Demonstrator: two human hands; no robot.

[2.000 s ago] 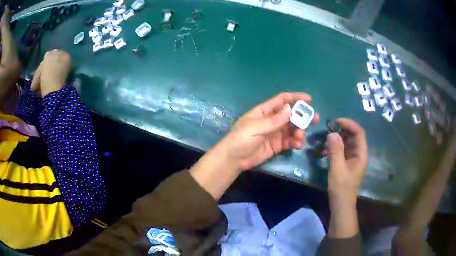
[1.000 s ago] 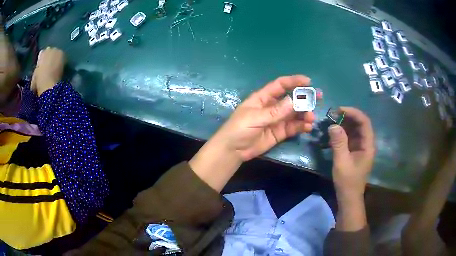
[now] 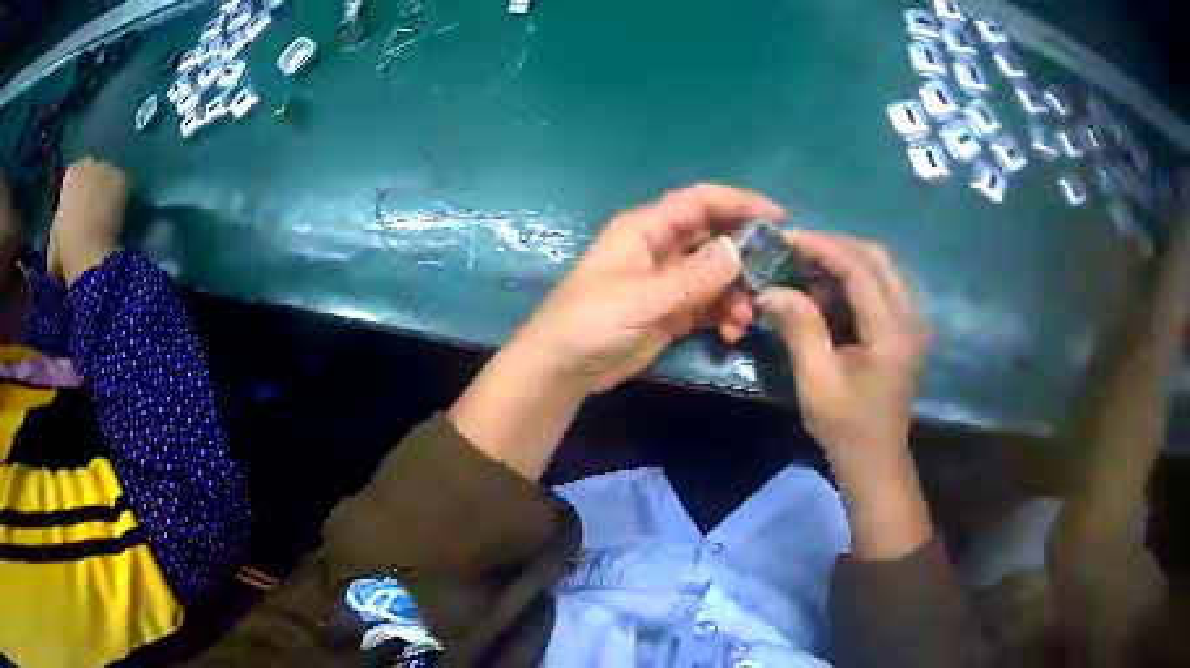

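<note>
My left hand (image 3: 640, 287) holds a small square housing (image 3: 762, 253) between thumb and fingers, above the bench's near edge. Its open side now looks dark grey-green, with a small part at or in it; the exact fit is blurred. My right hand (image 3: 855, 326) is at the housing's right side, thumb and fingertips close to it. The green circuit board seen earlier in the right fingertips cannot be told apart from the housing's dark face.
White housings (image 3: 927, 161) lie in rows on the green bench (image 3: 626, 118) at the right. A pile of housings (image 3: 209, 65) lies at upper left, near loose thin wires (image 3: 415, 37). A neighbour's sleeve (image 3: 157, 379) is at left; another person's arm (image 3: 1122, 431) is at right.
My right hand has moved left with the circuit board to meet the housing in my left hand. The housing's white, slotted inside no longer shows. The view has shifted, so the bench items sit higher.
</note>
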